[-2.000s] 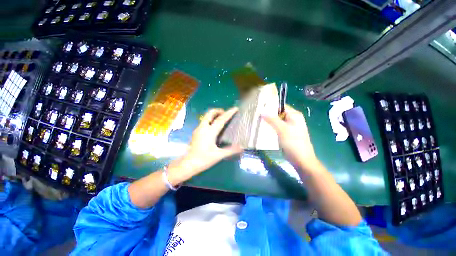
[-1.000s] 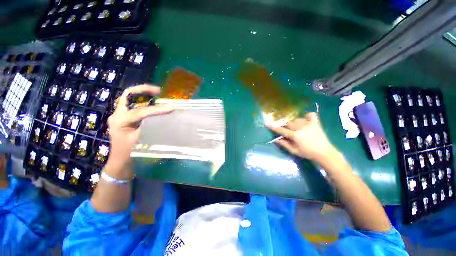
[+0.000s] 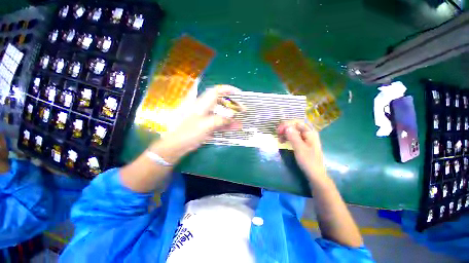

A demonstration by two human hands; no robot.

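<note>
The adhesive strip sheet (image 3: 267,110), pale with many thin parallel lines, lies in front of me between my hands. My left hand (image 3: 203,120) overlaps its left end, with a small dark and gold watch module (image 3: 230,104) in the fingers. My right hand (image 3: 302,141) is at the sheet's lower right, fingers curled with the fingertips at its surface. Whether they pinch the sheet or a tool is too blurred to tell; no tweezers can be made out.
Kapton tape sheets lie at left (image 3: 177,77) and right (image 3: 303,77) on the green mat. A component tray (image 3: 134,51) stands left, another (image 3: 429,154) far right. A smartphone (image 3: 406,128) rests by white backing paper (image 3: 383,108). A grey metal arm (image 3: 411,56) crosses the upper right.
The strip sheet has moved right from near the left Kapton sheet to between my hands. My left hand moved right with the module. My right hand left the right Kapton sheet for the strip sheet.
</note>
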